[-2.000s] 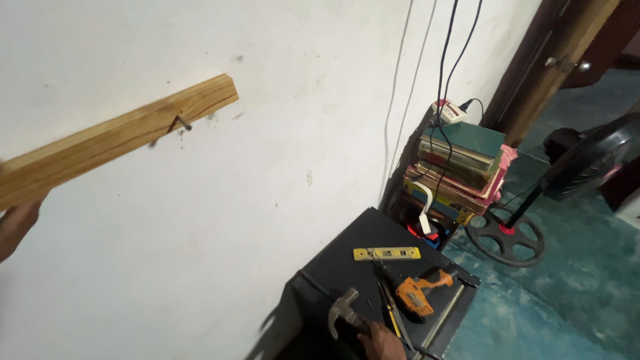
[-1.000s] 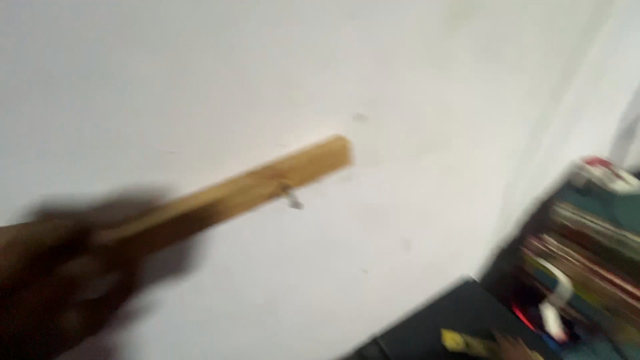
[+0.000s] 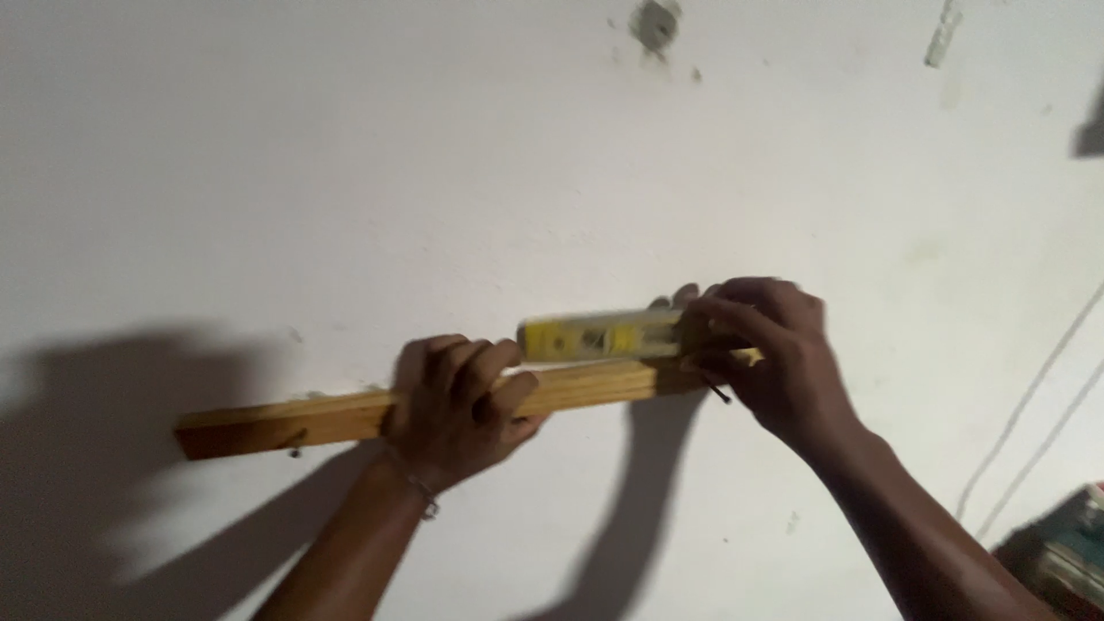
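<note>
My left hand grips a wooden strip around its middle, against the white wall. A nail sticks out near the strip's left end, and another nail juts out close to my right hand. With its fingers around one end, my right hand holds a yellow spirit level just above the strip's top edge. The level is blurred, and whether it touches the wood cannot be told. My right hand hides the strip's right end in part.
The white wall fills most of the view and has a dark patch near the top. Thin cables run down the wall at the right. Part of a stack of books shows at the lower right corner.
The spirit level, which lay on the black surface by the drill two seconds ago, is now in my right hand at the strip. That hand was at the hammer then. The view has shifted left.
</note>
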